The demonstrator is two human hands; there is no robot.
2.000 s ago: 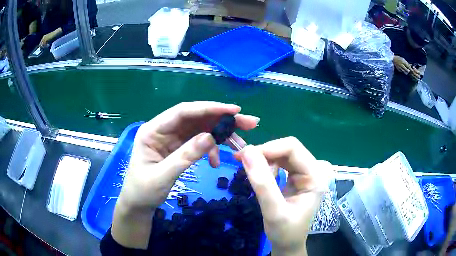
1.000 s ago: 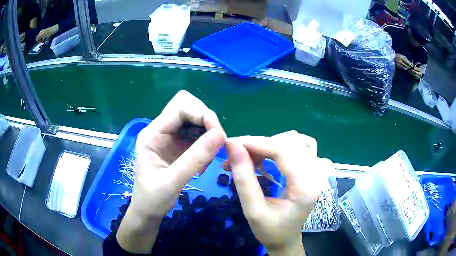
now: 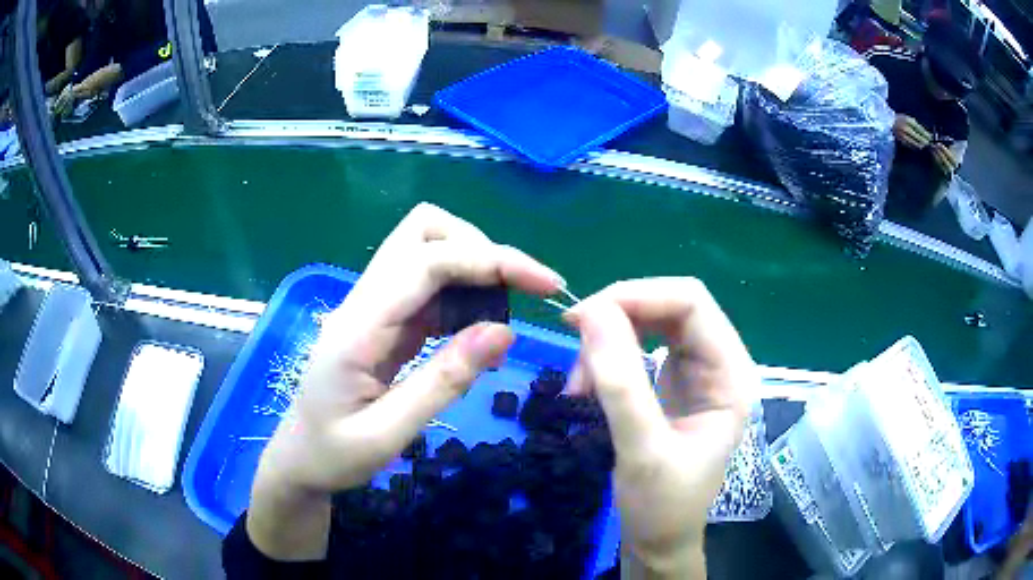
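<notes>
My left hand (image 3: 385, 363) holds a black housing (image 3: 474, 308) between its fingers and palm, above the blue work tray (image 3: 215, 453). My right hand (image 3: 657, 397) pinches a thin white lead (image 3: 561, 300) between thumb and forefinger. The lead's far end is close to my left index fingertip; I cannot tell whether it touches the housing. Black housings (image 3: 487, 487) lie heaped in the near part of the tray. Loose white leads (image 3: 289, 374) lie at the tray's left, partly hidden by my left hand.
A green belt (image 3: 340, 210) runs behind the tray, carrying a finished assembly (image 3: 142, 241). Clear boxes (image 3: 872, 453) stand tilted at right. A white-filled box (image 3: 155, 417) and clear bin (image 3: 59, 351) are left. Across the belt are an empty blue tray (image 3: 552, 104), white tubs (image 3: 382, 62), a bulging bag (image 3: 821, 147) and people.
My hands have shifted; the housing now sits lower in my left hand and shows again. The lead is pulled or held beyond my left index fingertip. The assembly on the belt has moved left.
</notes>
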